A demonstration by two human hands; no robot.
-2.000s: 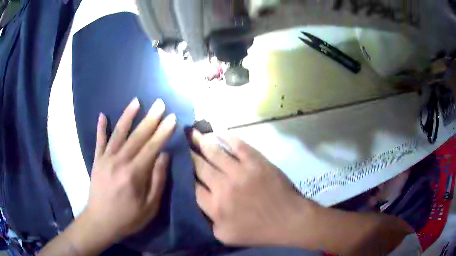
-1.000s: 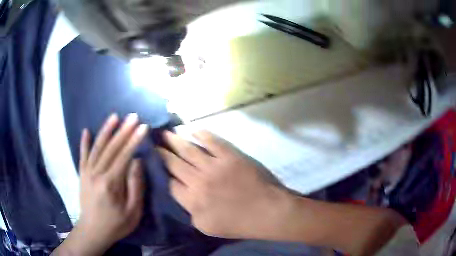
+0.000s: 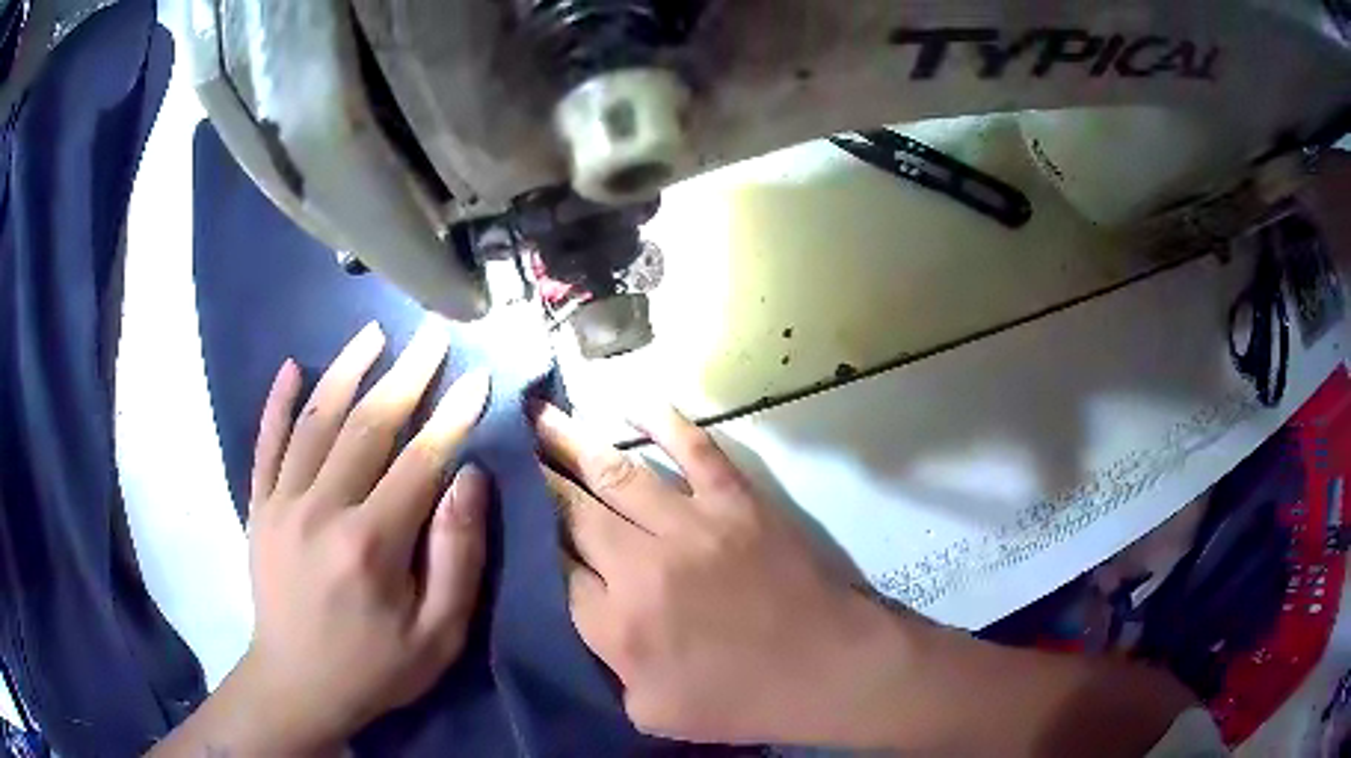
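Note:
A dark navy garment panel [image 3: 274,282] lies on the machine bed, from behind the needle area down to the front edge. The pale-grey sewing machine head [image 3: 800,74] stands over it. The presser foot area [image 3: 519,319] is brightly lit and glare hides the needle. My left hand [image 3: 363,548] lies flat on the panel with fingers spread, holding nothing between them. My right hand [image 3: 711,578] rests at the panel's right edge, its thumb side on the bed and fingertips at the cloth near the foot. Whether it pinches the edge is unclear.
Black thread snips [image 3: 948,178] lie on the cream bed [image 3: 800,282]. Black-handled scissors [image 3: 1259,333] are at the right end. Dark panels [image 3: 67,370] hang at the left. A red basket [image 3: 1304,592] with dark pieces is at lower right. A printed scale [image 3: 1022,555] runs along the table edge.
The view has shifted, bringing the machine head lower in the picture. The grey facing piece near the right fingertips no longer shows. Both hands keep nearly the same pose on the panel.

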